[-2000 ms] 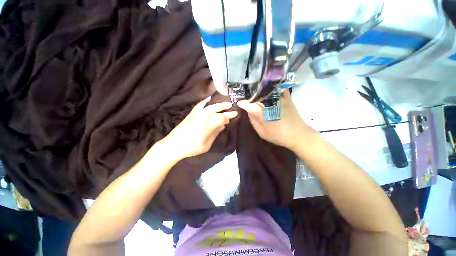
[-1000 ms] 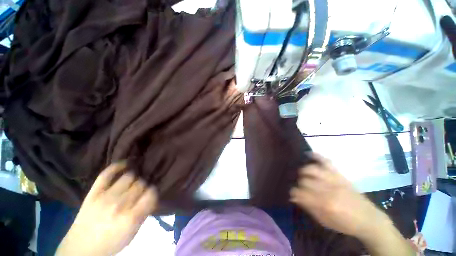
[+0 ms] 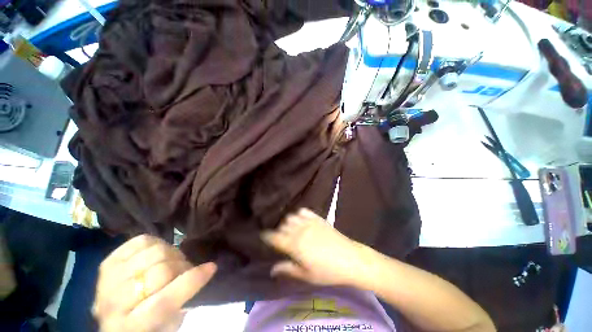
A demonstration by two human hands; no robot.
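A large dark brown gathered fabric heap [image 3: 214, 123] lies left of the presser foot [image 3: 352, 131] and hangs to my lap. A smoother brown panel [image 3: 376, 194] runs from the foot toward me on the right. The fabric meets under the foot of the white and blue sewing machine [image 3: 477, 78]. My left hand [image 3: 146, 282] is at the lower left by the fabric's near edge, fingers curled, thumb pointing right. My right hand [image 3: 311, 249] is over the heap's near part, left of the smooth panel, slightly blurred. Whether either hand pinches cloth is unclear.
Teal and black scissors [image 3: 506, 159] lie open on the white table at right, beside a purple phone [image 3: 559, 211]. A dark brown handle [image 3: 563, 72] lies on the machine. A grey box [image 3: 32, 107] stands at the left. Part of a person's arm shows at the far left edge.
Both hands have left the foot. My right hand has crossed left from the smooth panel to the heap. My view has shifted left and shows more of the heap and machine top.
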